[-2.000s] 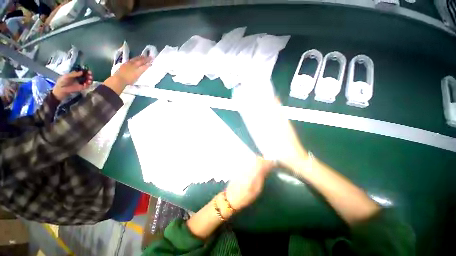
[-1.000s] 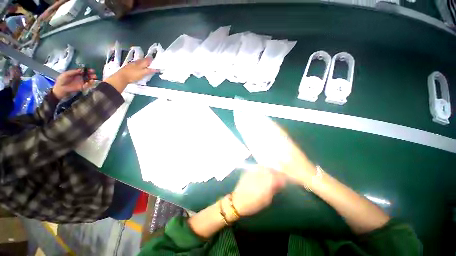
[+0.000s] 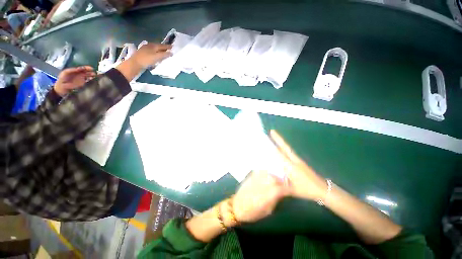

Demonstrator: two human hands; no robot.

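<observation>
My left hand [image 3: 258, 196] and my right hand [image 3: 299, 174] meet over the near green surface at a bright white wrapping sheet [image 3: 252, 139]. Glare washes out the sheet and fingers; whether a unit lies inside is hidden. The sheet touches or overlaps the right side of the stack of wrapping sheets [image 3: 177, 141]. Several wrapped units [image 3: 283, 55] lie beyond the white strip. Right of them, one bare white plastic unit [image 3: 330, 76] lies alone, loop end away from me.
Another bare unit [image 3: 434, 93] lies far right beyond the white strip [image 3: 354, 121]. At the left, a neighbour's plaid sleeve [image 3: 76, 109] reaches across, a hand at the units by the wrapped row. A blue plastic bag [image 3: 25, 93] is far left.
The row of bare units right of the wrapped ones went from three to two to one. A further wrapped unit lies in the row. My hands hold a sheet nearer the stack.
</observation>
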